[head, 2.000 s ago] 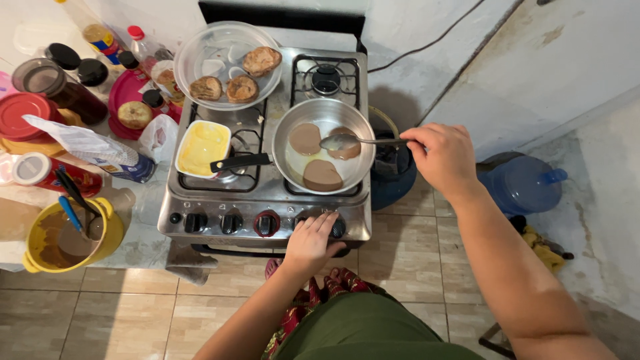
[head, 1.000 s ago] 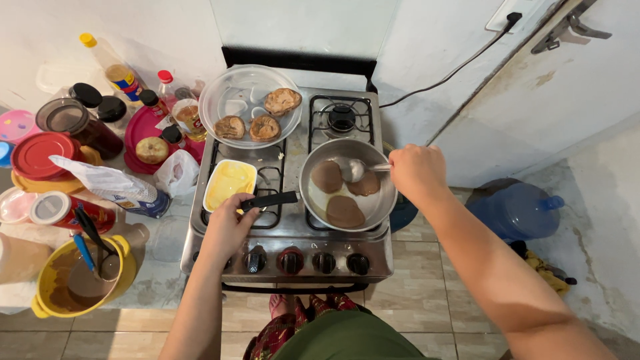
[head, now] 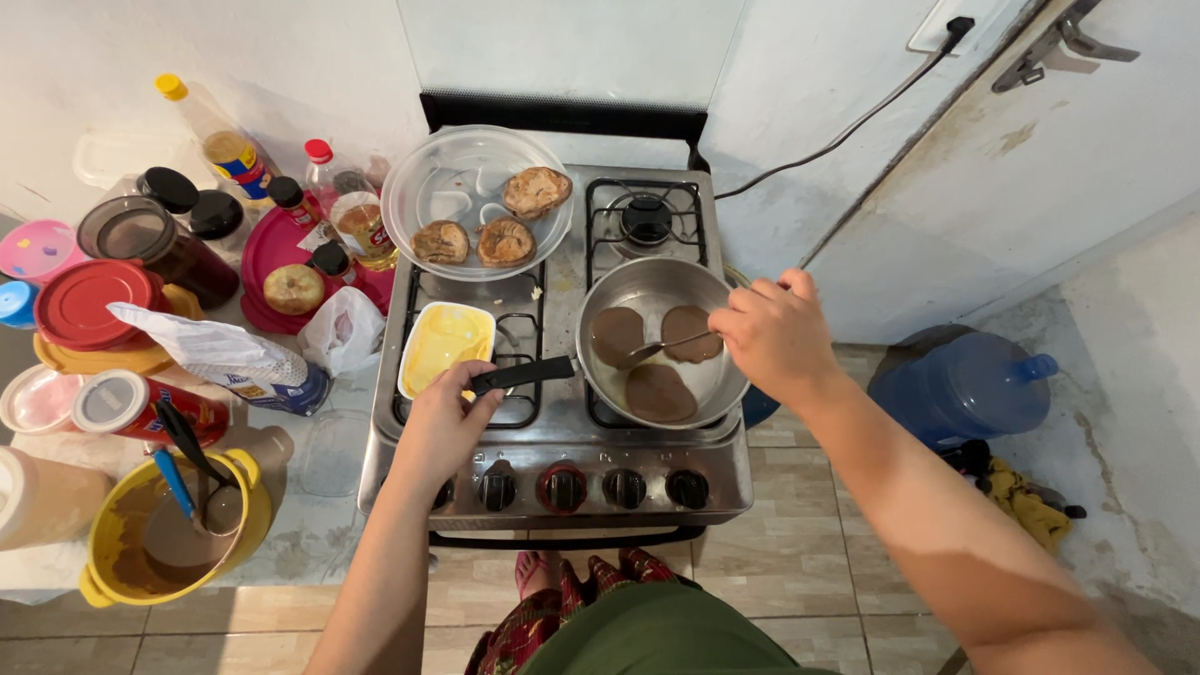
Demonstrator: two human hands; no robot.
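Note:
My left hand (head: pixel 448 408) grips the black handle (head: pixel 525 373) of a metal frying pan (head: pixel 589 352) on the front right burner. My right hand (head: pixel 776 333) holds a metal spoon (head: pixel 664 345), its bowl inside the pan among three brown rounds of batter (head: pixel 660 392). A white tub of yellow spread (head: pixel 448 347) stands on the front left burner, just beyond my left hand. Behind it, a clear plastic bowl (head: pixel 455 187) holds three browned, cooked pieces (head: pixel 506 242).
Left of the stove (head: pixel 553 516) are a yellow pot of brown batter (head: pixel 255 525) with utensils in it, a plastic bag (head: pixel 344 330), a red-lidded container (head: pixel 92 305), bottles and jars. A blue water jug (head: pixel 975 389) lies on the floor at right, and a power cord (head: pixel 844 131) runs along the wall.
My left hand has moved from the stove's front edge to the pan handle. My right hand, still with the spoon, is now over the pan's right rim. The view has shifted.

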